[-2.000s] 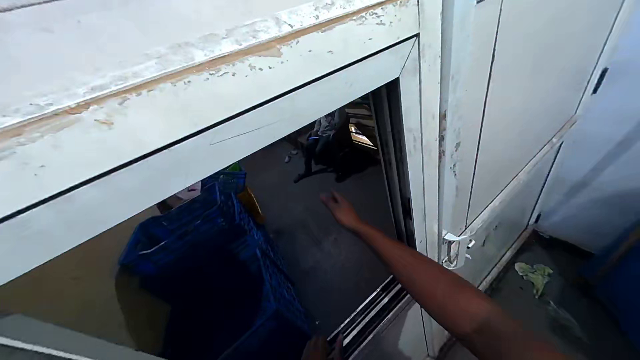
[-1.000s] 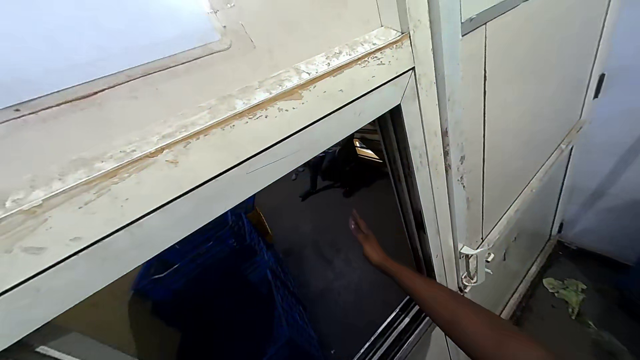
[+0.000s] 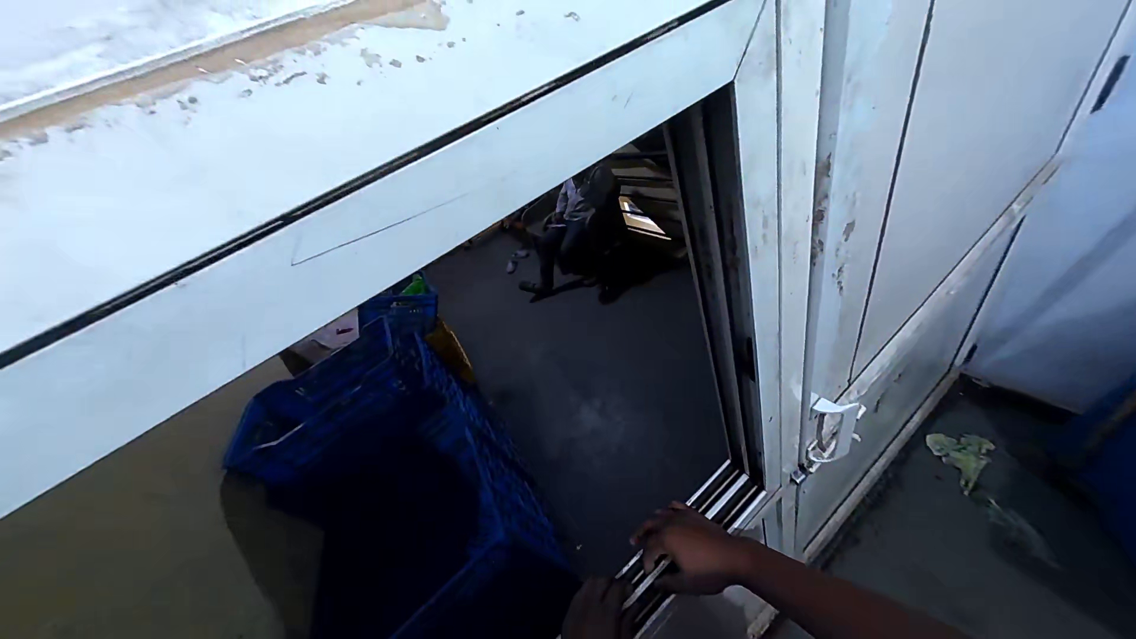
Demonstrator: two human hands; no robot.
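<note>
My right hand (image 3: pixel 697 548) rests on the metal sill track (image 3: pixel 732 491) of a window opening in a white framed partition, its fingers curled over the rails. Beside it at the bottom edge, partly cut off, my left hand (image 3: pixel 599 611) lies dark against the same track. Whether either hand grips the rails is not clear. The white window frame (image 3: pixel 497 169) slants above the opening. Through the opening, blue plastic crates (image 3: pixel 311 413) stand on the left in shadow.
A person (image 3: pixel 572 222) sits far back inside on the dark floor (image 3: pixel 586 399). A white door handle (image 3: pixel 832 429) sticks out at right. A leafy green scrap (image 3: pixel 961 457) lies on the floor outside. A yellow crate (image 3: pixel 450 351) stands behind the blue ones.
My right hand, stretched out in the opening in both earlier frames, has come down onto the sill track. My left hand shows at the bottom edge, out of view one second ago.
</note>
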